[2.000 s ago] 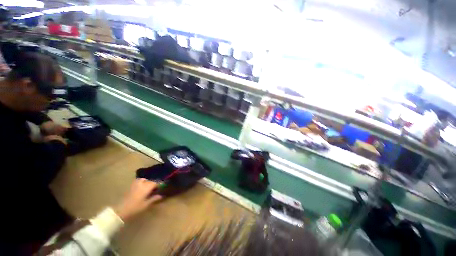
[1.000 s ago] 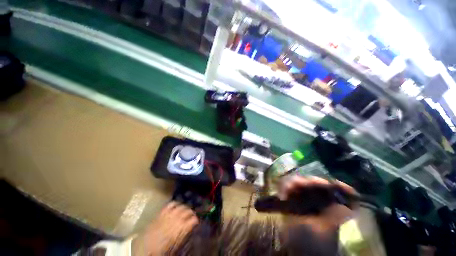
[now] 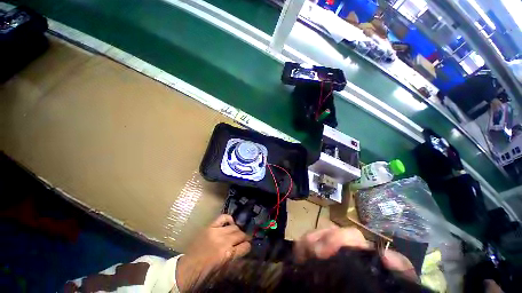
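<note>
The speaker cabinet's upper half (image 3: 292,163) lies open on the cardboard, with a round silver driver (image 3: 248,157) in it. Red wires (image 3: 291,180) loop down to the lower half (image 3: 252,209), which has a green-marked part at its right side. My left hand (image 3: 216,249) has its curled fingers on the lower half's left edge. My right hand (image 3: 332,243) is blurred, to the right of the lower half. Dark hair covers much of it at the bottom of the picture, and whether it holds anything is hidden.
White-and-black screw feeders (image 3: 337,157) stand right of the cabinet. Beyond are a green-capped bottle (image 3: 375,173) and a clear bag of small parts (image 3: 395,206) in a cardboard tray. Another opened cabinet (image 3: 315,94) sits on the green belt (image 3: 229,74). More black cabinets lie at far left and right.
The view has swung right and down onto the cabinet. My right hand, raised with a black screwdriver one second ago, is now lower and nearer the cabinet; the tool is no longer distinct.
</note>
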